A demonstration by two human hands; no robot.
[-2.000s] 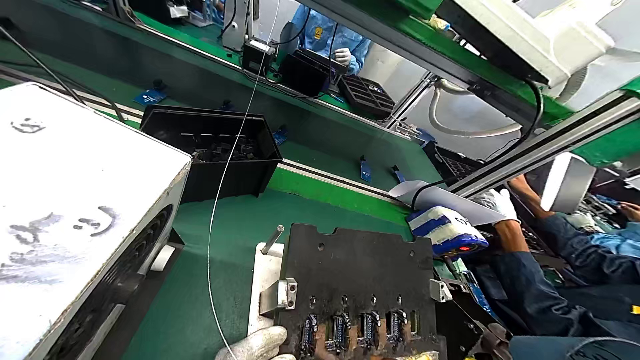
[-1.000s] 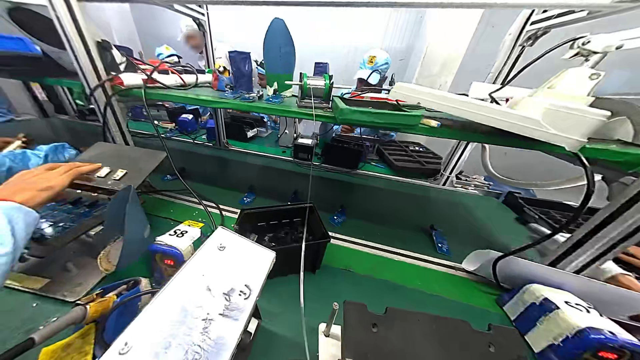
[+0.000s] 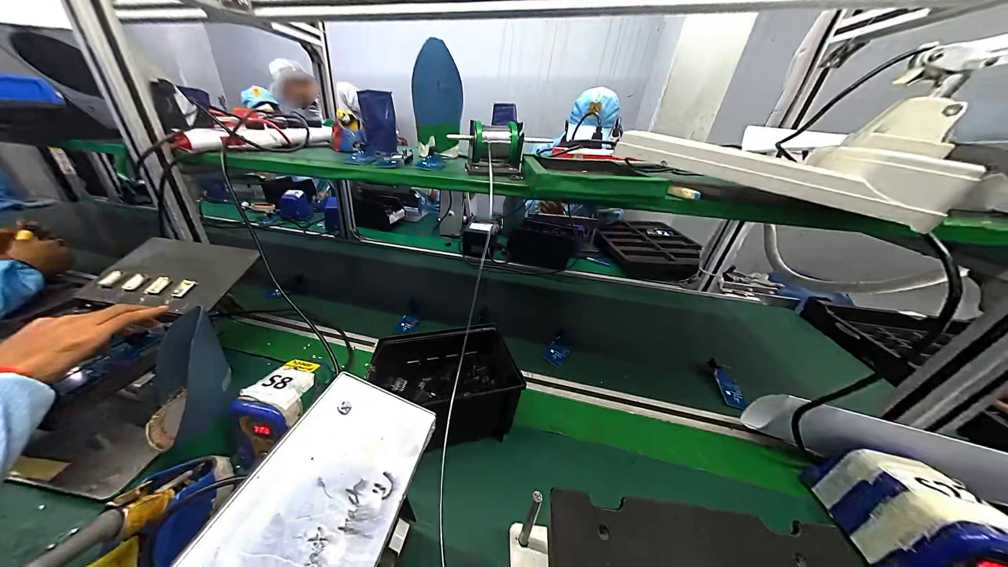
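Note:
Neither of my hands shows in the head view now. At the bottom right lies a black fixture plate (image 3: 685,531) with notches in its far edge; its near part is cut off by the frame. A metal pin (image 3: 531,516) stands on a white block at its left corner. Solder wire (image 3: 465,354) hangs from a green-flanged spool (image 3: 494,146) on the shelf and runs down past a black plastic bin (image 3: 504,394) with small dark parts in it. Left of the wire is a white metal box (image 3: 315,488) with marker scribbles.
A co-worker's hand (image 3: 87,339) reaches over a fixture at the left. Blue-and-white soldering stations stand at left (image 3: 272,402) and right (image 3: 898,504). Small blue circuit boards (image 3: 728,386) lie on the strip behind. A green shelf (image 3: 354,175) crosses above, with a white lamp (image 3: 787,173).
The view has swung up and left. A gloved hand at the black fixture's near left corner two seconds ago is out of view. The co-worker's hand at left has shifted, and several pale pieces show on the plate there.

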